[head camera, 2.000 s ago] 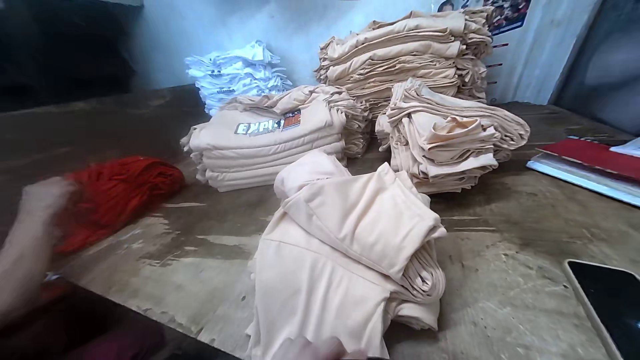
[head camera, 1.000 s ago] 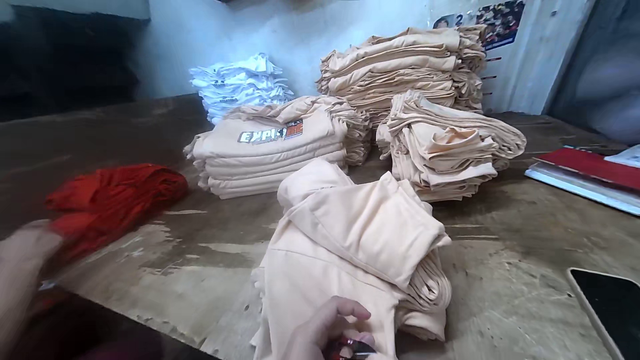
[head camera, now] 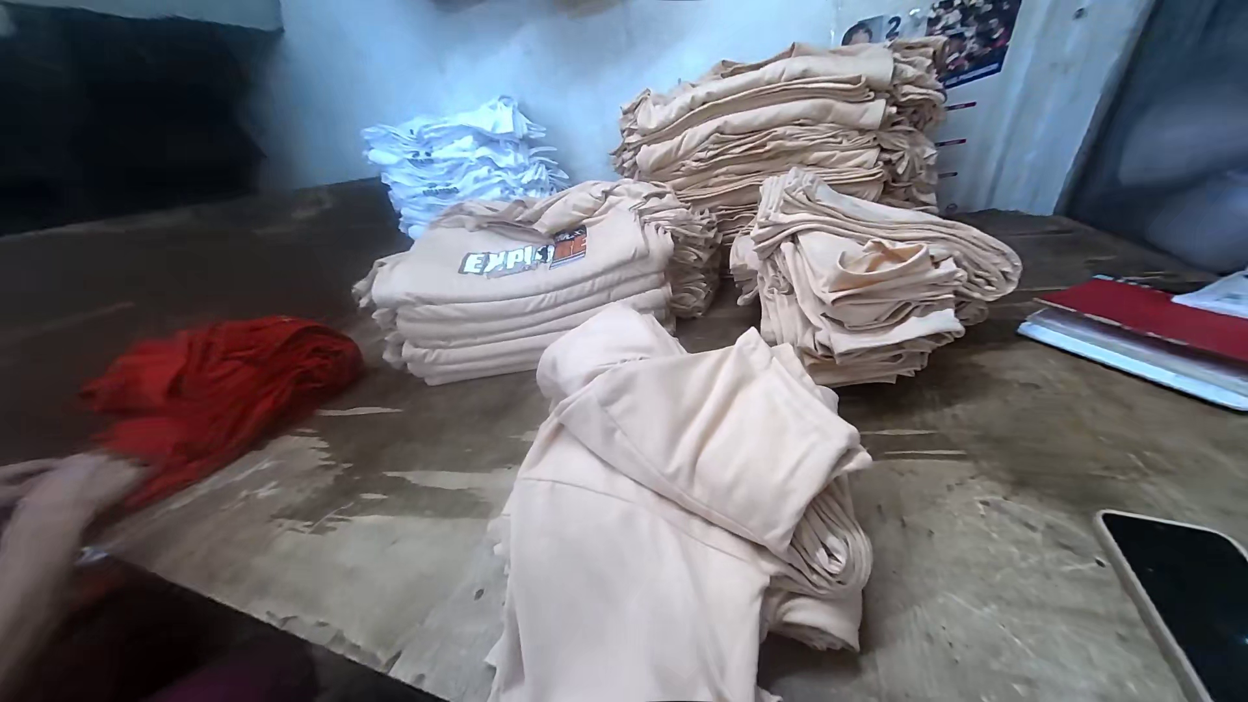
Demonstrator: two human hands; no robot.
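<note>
A folded stack of pale beige garments [head camera: 653, 507] lies at the front centre, its upper cloth folded across at an angle. Neither of my hands shows in the frame now. Behind it stand a stack of beige printed garments [head camera: 526, 302] and a looser stack of folded beige pieces [head camera: 858, 283]. A taller beige stack [head camera: 770, 127] rises at the back. At the left, a blurred hand [head camera: 88, 478], apparently another person's, touches or nearly touches a heap of red cloth [head camera: 234, 390]. What that hand grips cannot be made out.
White folded garments [head camera: 458, 161] are stacked by the wall. A phone [head camera: 1189, 595] lies at the right front of the wooden table [head camera: 985, 507], with a red folder [head camera: 1160, 312] over papers behind it. The table's edge slants across the lower left. A printed poster [head camera: 970, 39] hangs behind.
A hand with a small tool, over the front beige stack one second ago, has left the view. The blurred hand at the left remains near the red cloth.
</note>
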